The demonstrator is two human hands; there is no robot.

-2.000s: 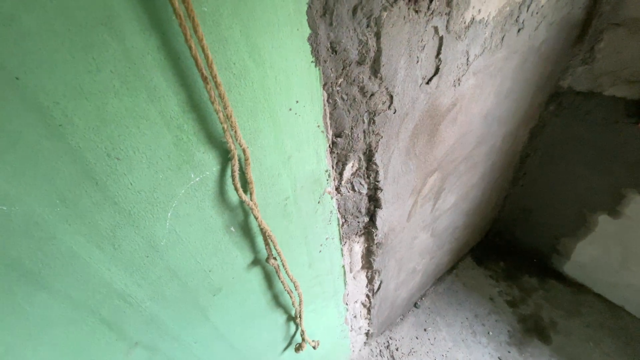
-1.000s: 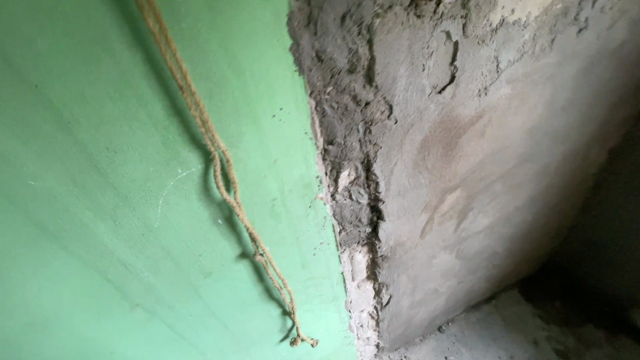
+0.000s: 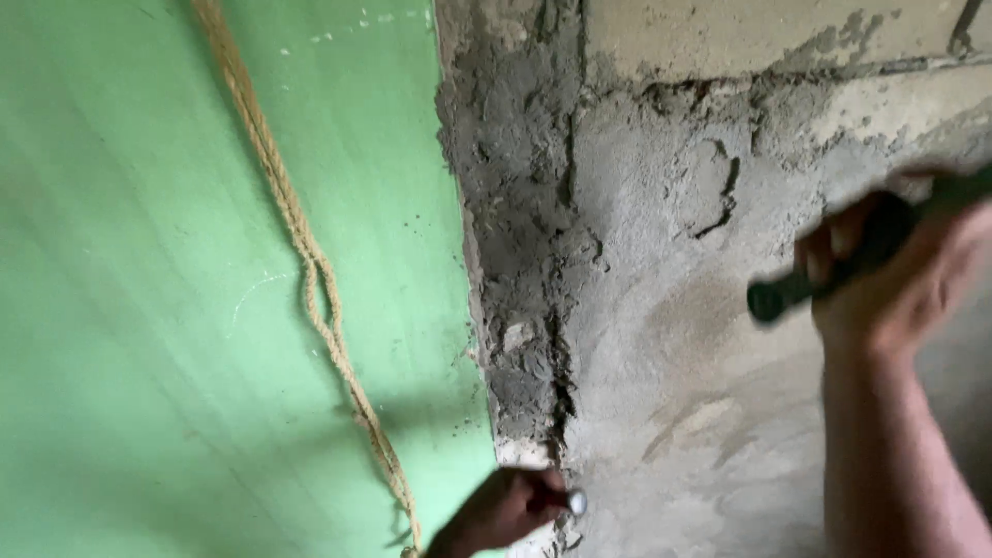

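At the lower middle, my left hand (image 3: 511, 508) is closed around a short rod-like tool with a shiny round metal end (image 3: 576, 502), close to the rough mortar strip (image 3: 519, 256) at the wall's edge. On the right my right hand (image 3: 891, 263) is raised and grips a dark-handled tool, perhaps a hammer; its dark round end (image 3: 767, 301) sticks out below the fist. The tool's upper part is blurred and runs out of the frame. What the left tool's far end touches is hidden.
A green painted wall (image 3: 155, 310) fills the left side, with a doubled rope (image 3: 283, 194) hanging down it. Right of the mortar strip is a grey plastered wall (image 3: 659, 333) with a crack (image 3: 728, 186). Paler blocks (image 3: 697, 39) show along the top.
Both hands, absent from the earlier frames, are now in view, each with a tool. The view has shifted, and the floor at the lower right is out of it.
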